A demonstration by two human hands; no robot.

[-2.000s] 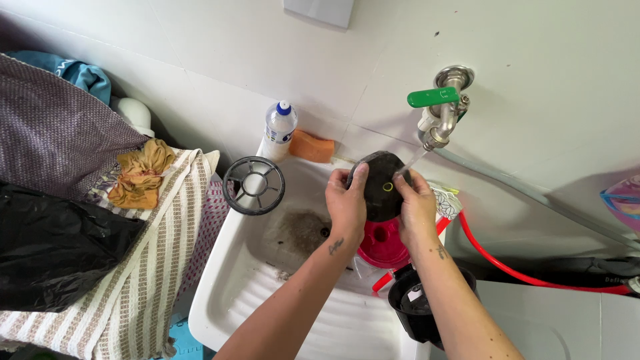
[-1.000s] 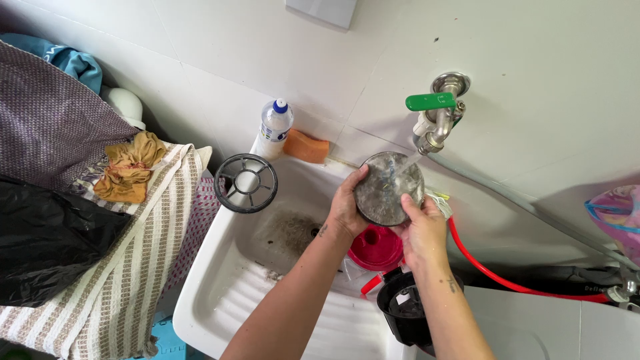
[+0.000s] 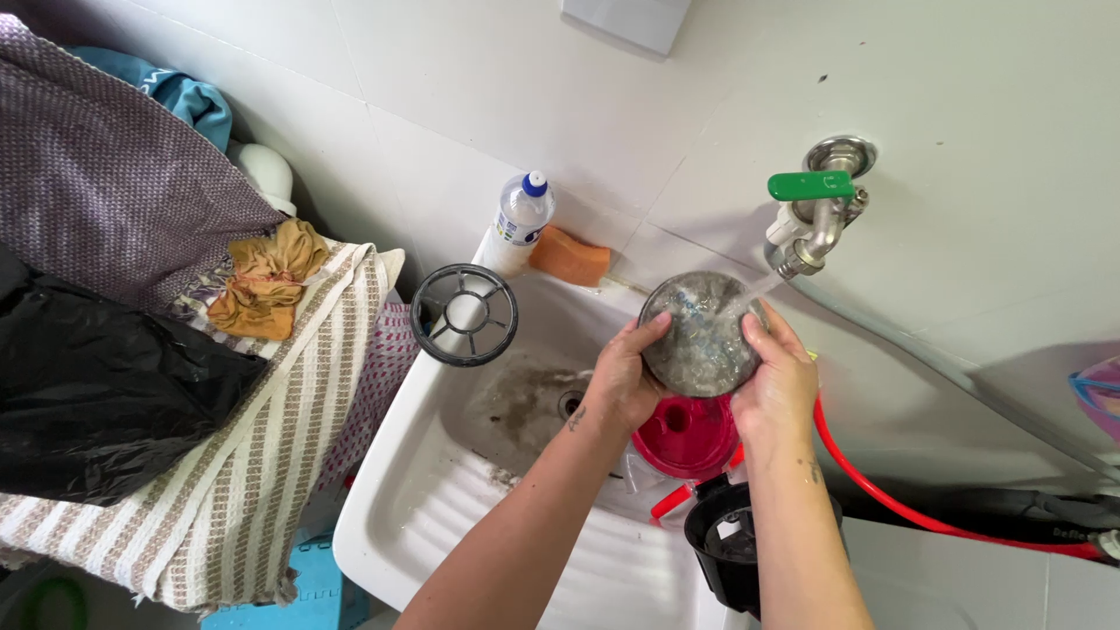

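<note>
Between my left hand [image 3: 632, 372] and my right hand [image 3: 777, 376] is a round grey disc, probably a filter pad [image 3: 700, 341], gripped at both sides under the tap [image 3: 818, 232]. Water from the spout runs onto its wet, dirty-looking face. Below it, partly hidden by my hands, lies a red plastic round part [image 3: 678, 437] with a red handle [image 3: 671, 501]. A black plastic container [image 3: 726, 534] stands near my right forearm. On the sink's left rim rests a black spoked ring [image 3: 464, 315].
The white laundry sink [image 3: 394, 490] has grey dirt around its drain. A plastic bottle [image 3: 522, 219] and an orange sponge [image 3: 570, 256] stand at its back edge. Striped cloth [image 3: 262, 437] and a black plastic bag [image 3: 105, 385] are at left. A red hose [image 3: 884, 499] runs right.
Two seconds ago my hands held the disc with a dark face showing; now its grey face is turned up under the water. My hands have shifted to its two sides.
</note>
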